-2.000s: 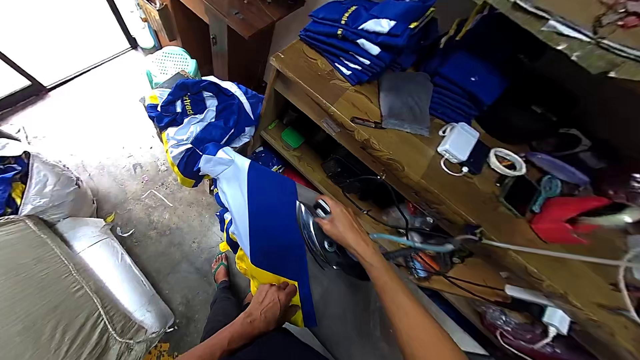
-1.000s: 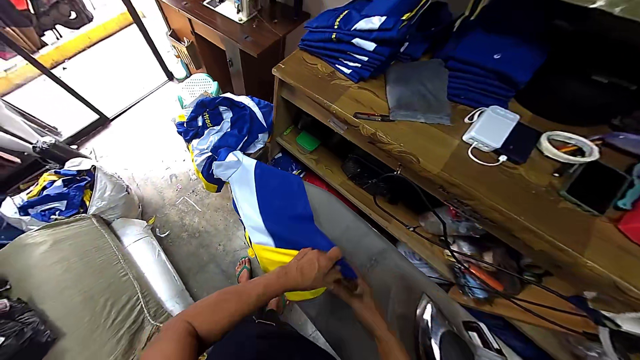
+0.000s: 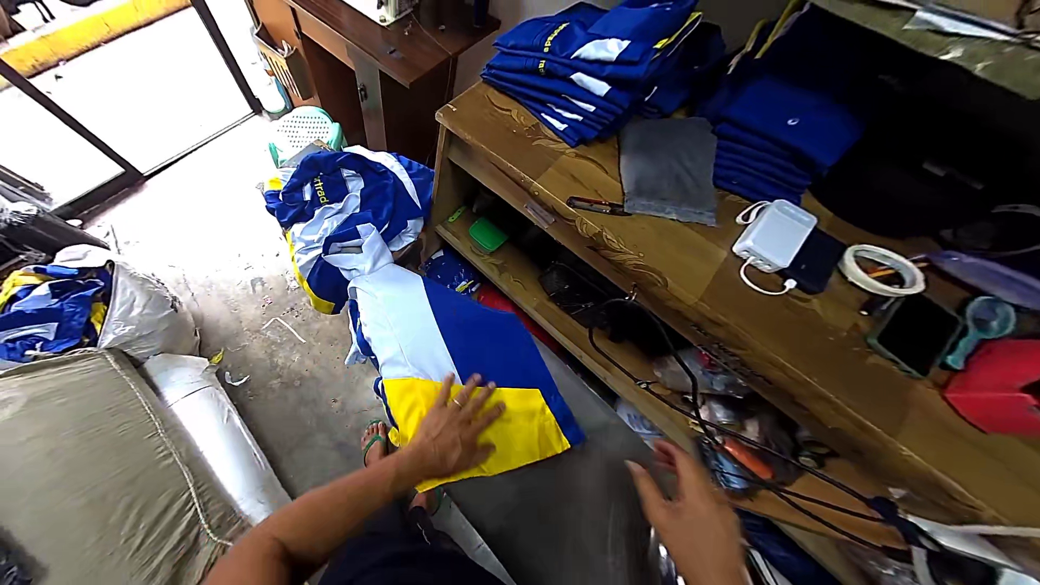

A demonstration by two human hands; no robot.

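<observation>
My left hand (image 3: 457,426) rests flat, fingers spread, on the yellow panel of a blue, white and yellow garment (image 3: 504,341). This garment lies spread on a grey ironing board (image 3: 569,504), its far end running into a bunched heap of similar fabric. My right hand (image 3: 686,504) is in the air over the board's right side, fingers apart, with nothing seen in it. Just below that hand, a small part of a shiny metal object shows at the bottom edge; most of it is hidden.
On the wooden shelf unit (image 3: 691,301) at right are folded blue garments (image 3: 569,81), a grey cloth (image 3: 670,171), a white power bank (image 3: 774,236), a tape roll (image 3: 882,270) and a phone (image 3: 916,333). Black cables hang by its front. Sacks (image 3: 97,439) stand at left.
My hands have moved apart: the left now lies flat on the yellow panel, the right is off the garment. Two seconds ago my right hand held an iron on the cloth. The yellow panel now lies spread out.
</observation>
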